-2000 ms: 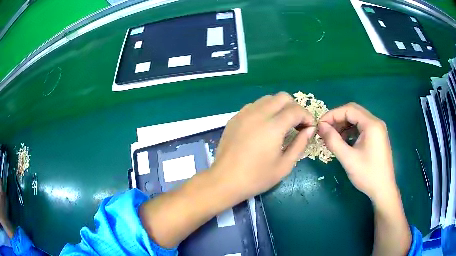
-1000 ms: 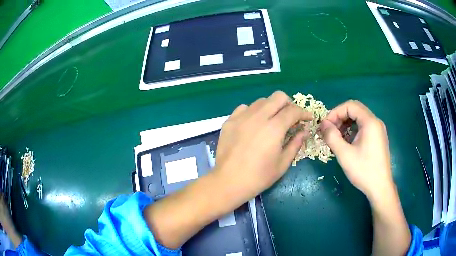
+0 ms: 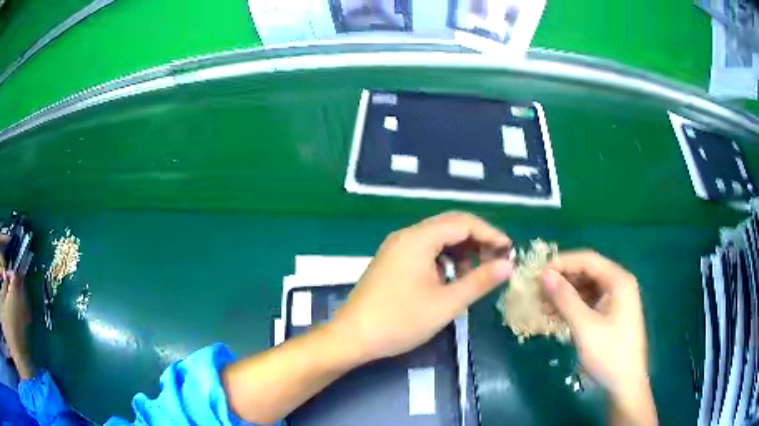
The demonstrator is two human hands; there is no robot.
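Observation:
My left hand (image 3: 416, 287) is above the near black cover (image 3: 366, 398), its thumb and forefinger pinched on a tiny dark part (image 3: 511, 250). My right hand (image 3: 595, 312) is over the right side of the pile of small pale parts (image 3: 530, 304). Its thumb and fingertips are close together; whether they hold a part cannot be told. The near cover lies on white sheets, partly hidden by my left hand and forearm. Small parts (image 3: 574, 383) lie below the pile.
A black cover with white patches (image 3: 453, 137) lies on a white sheet farther away; another (image 3: 717, 166) is at far right. Fanned covers (image 3: 732, 333) stand at the right edge. At left are another person's hand (image 3: 14, 312) and a pale pile (image 3: 64, 256). A metal rail (image 3: 333, 60) crosses behind.
The view has tilted up and shifted, and the far cover sits farther right in it. My hands have moved apart; a dark part now shows at my left fingertips.

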